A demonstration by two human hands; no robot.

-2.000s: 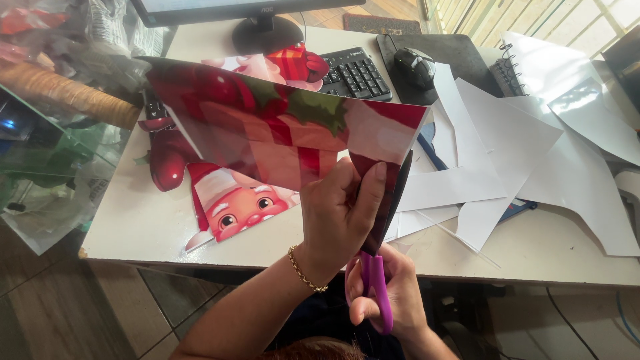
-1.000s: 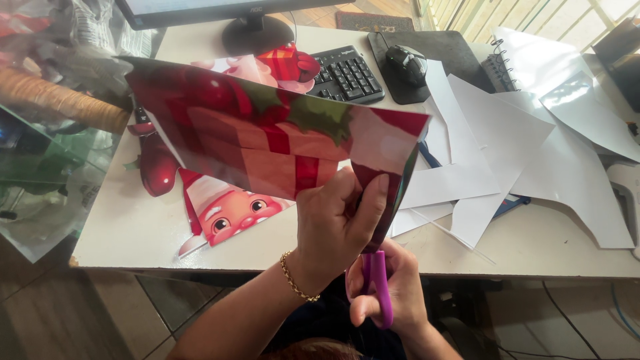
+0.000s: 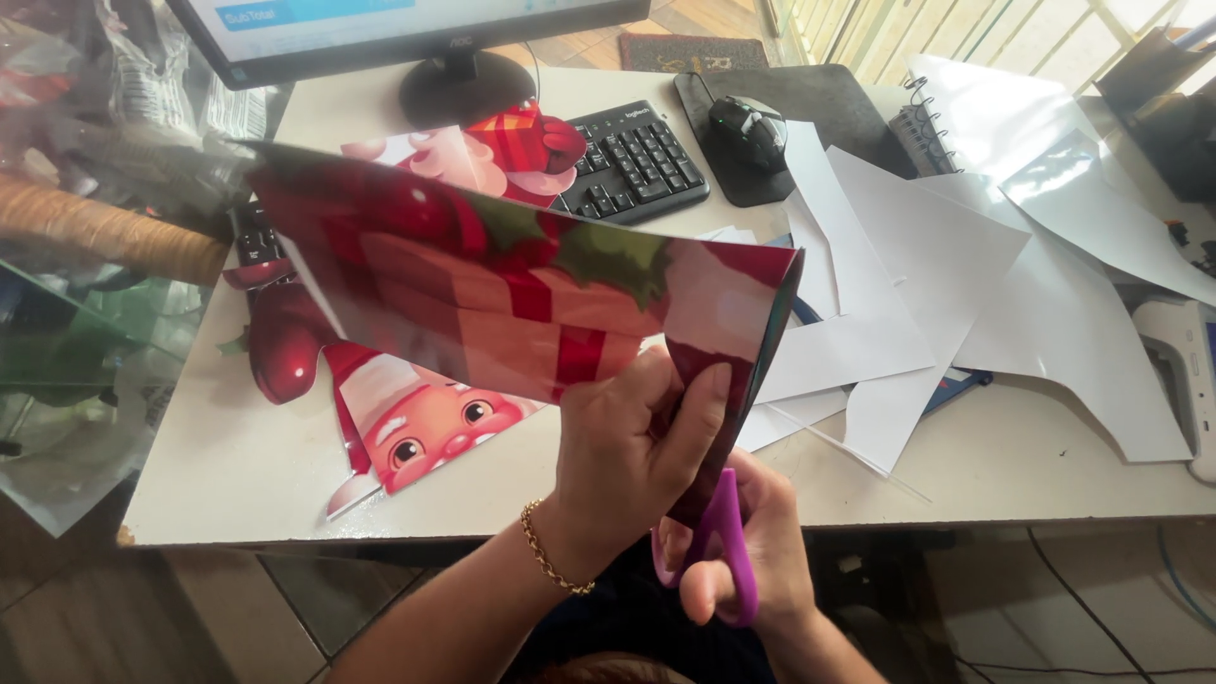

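Note:
My left hand (image 3: 627,446), with a gold chain bracelet at the wrist, grips a glossy printed sheet (image 3: 513,294) near its right end. Red gifts and green holly leaves show on the sheet, which is raised above the desk and bends at its right edge. Below it, my right hand (image 3: 760,541) has its fingers in the purple handles of a pair of scissors (image 3: 727,551). The sheet and my left hand hide the blades. A cut-out Santa face (image 3: 437,427) lies on the desk left of my left hand. Another Santa cut-out (image 3: 475,157) lies by the keyboard.
Behind the sheet stand a monitor (image 3: 418,28), a black keyboard (image 3: 641,161) and a mouse (image 3: 748,133) on a pad. White paper offcuts (image 3: 902,275) cover the desk's right side beside a spiral notebook (image 3: 921,133). Clear plastic bags and a twine-wrapped post (image 3: 104,228) stand at the left.
The scissor blade seen beside the sheet's right edge two seconds ago is now hidden. Both hands keep nearly the same place and hold.

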